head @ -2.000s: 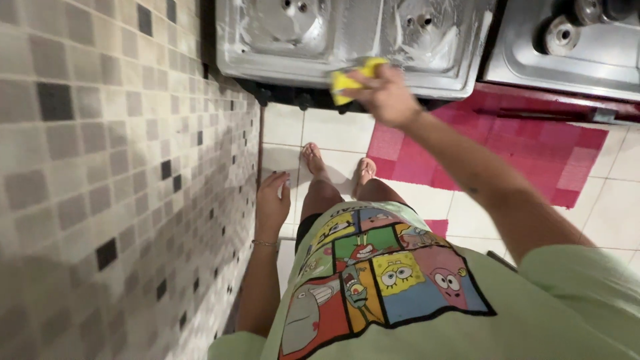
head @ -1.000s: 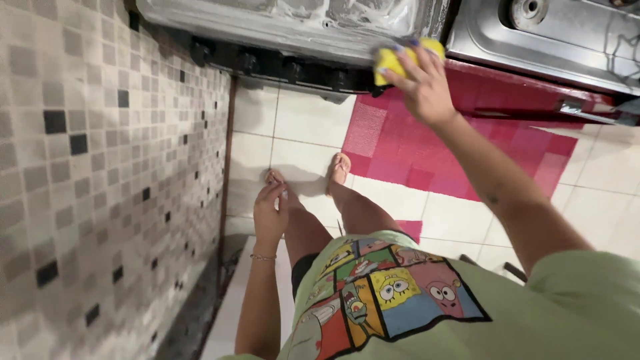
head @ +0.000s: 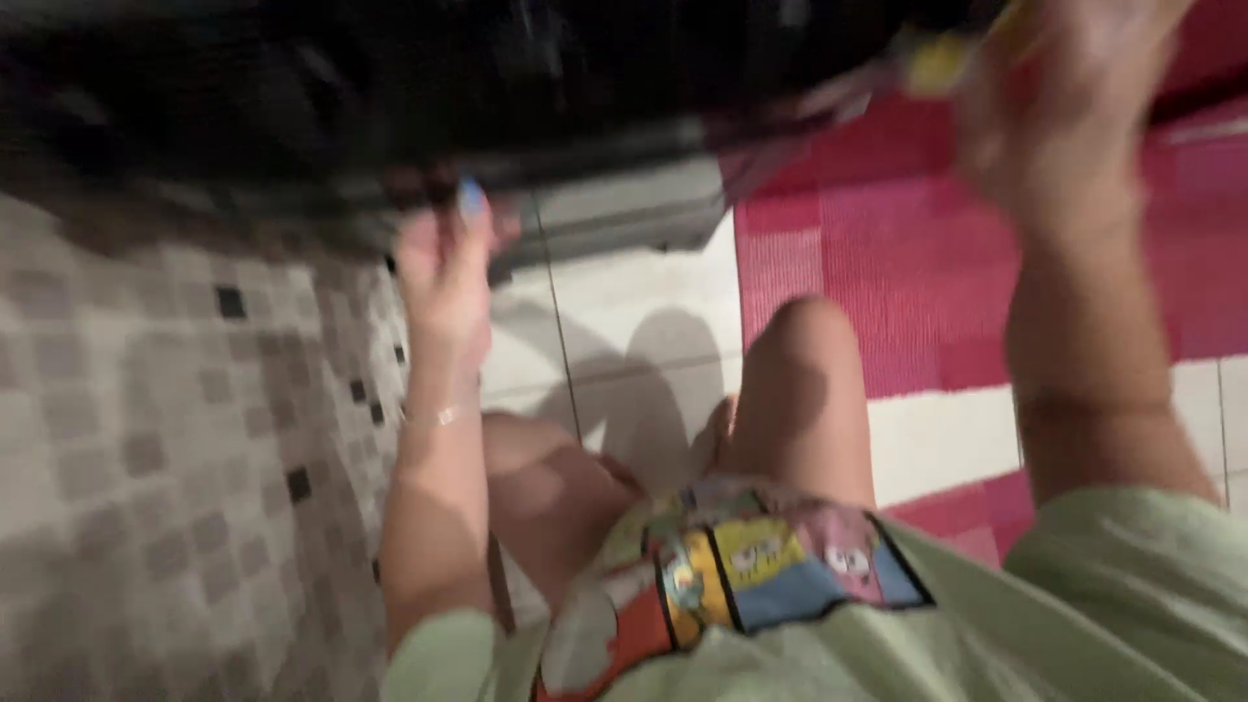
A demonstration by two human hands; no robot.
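Observation:
The dark front of a stove [head: 546, 88] spans the top of the view, blurred. My left hand [head: 450, 258] is at its lower edge on the left, fingers up against it; whether they grip it cannot be made out. At the upper right, my right hand [head: 1063, 107] is closed around a yellow sponge [head: 941, 63], which shows only in part beside the stove's right end. My knees are bent below the stove.
A mosaic-tiled wall [head: 195, 439] runs close along the left. Under me lie pale floor tiles [head: 643, 283], with a red and pink woven rug [head: 897, 273] to the right and another rug piece lower down.
My left hand has gone from hanging near my leg to the stove's lower edge. My knees have bent. The stovetop has left the view, and the dark front fills the top.

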